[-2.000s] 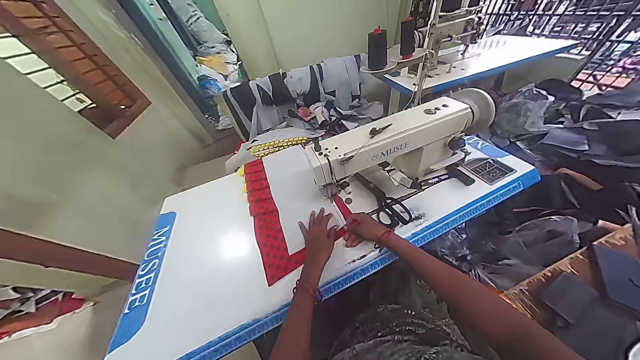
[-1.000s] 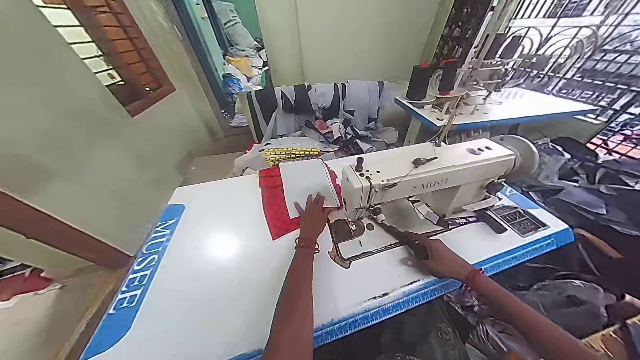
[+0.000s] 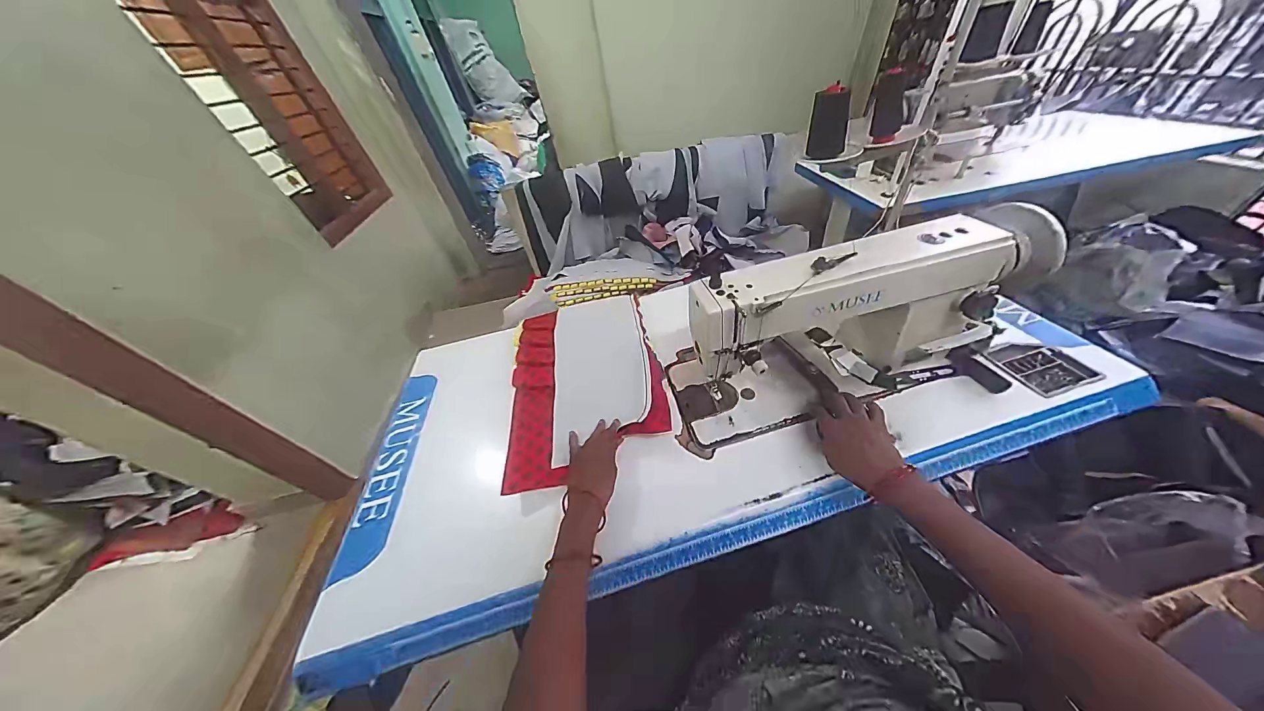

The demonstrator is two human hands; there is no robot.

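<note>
A white fabric panel [image 3: 602, 370] lies over red dotted fabric [image 3: 533, 434] on the sewing machine table [image 3: 454, 553], left of the needle area. My left hand [image 3: 594, 456] rests with spread fingers on the lower edge of both layers. To the right, my right hand [image 3: 855, 434] is on dark-bladed scissors [image 3: 805, 363], which lie under the arm of the white Musee sewing machine [image 3: 859, 286]; its exact hold on them is partly hidden. The presser foot [image 3: 716, 392] stands over the needle plate, apart from the fabric.
Yellow patterned fabric [image 3: 602, 288] and scraps lie behind the table. A control panel [image 3: 1045, 369] is set at the table's right end. Behind stand a second machine table [image 3: 1047, 158] and black thread cones [image 3: 828, 123]. Dark fabric and plastic [image 3: 1165, 494] are piled at right.
The fabric, by the needle two seconds ago, now lies left of it, my left hand on it. My right hand has moved from the fabric to the scissors.
</note>
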